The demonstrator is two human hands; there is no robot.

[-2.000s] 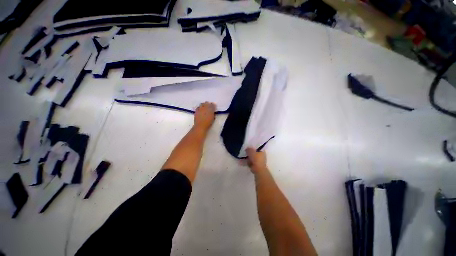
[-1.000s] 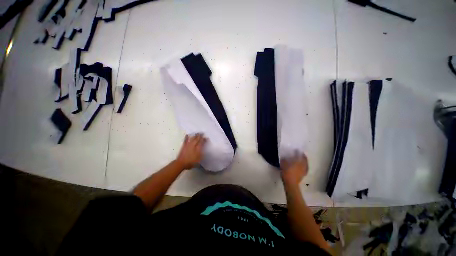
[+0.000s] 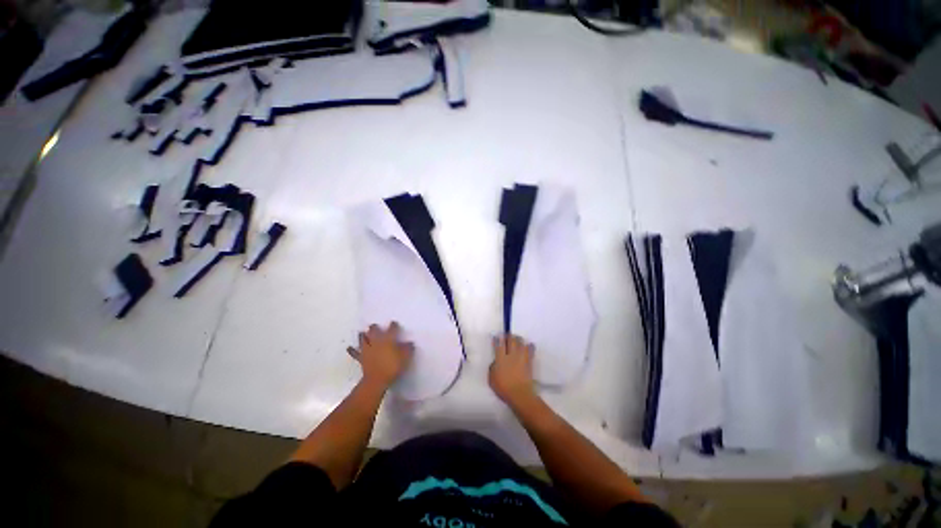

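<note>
Two long rounded panel bundles, white paper over dark cloth, lie side by side on the white table, rounded ends towards me. My left hand (image 3: 382, 354) rests on the lower left part of the left bundle (image 3: 408, 299), fingers spread. My right hand (image 3: 512, 366) lies at the lower left edge of the right bundle (image 3: 552, 278); its fingertips touch the edge, and whether they grip it cannot be told. Dark cloth shows as a wedge along the inner side of each bundle.
More panel stacks (image 3: 681, 382) lie to the right, beside a metal machine part (image 3: 877, 284). Small cut parts (image 3: 217, 222) are scattered on the left. A thick dark fabric stack (image 3: 268, 31) and a large panel (image 3: 351, 83) lie at the back. A strip piece (image 3: 712, 126) lies back right.
The two bundles, earlier one dark-and-white piece and one panel further back, now lie side by side near me. In the last second my right hand moved from the right bundle's lower end to its left edge.
</note>
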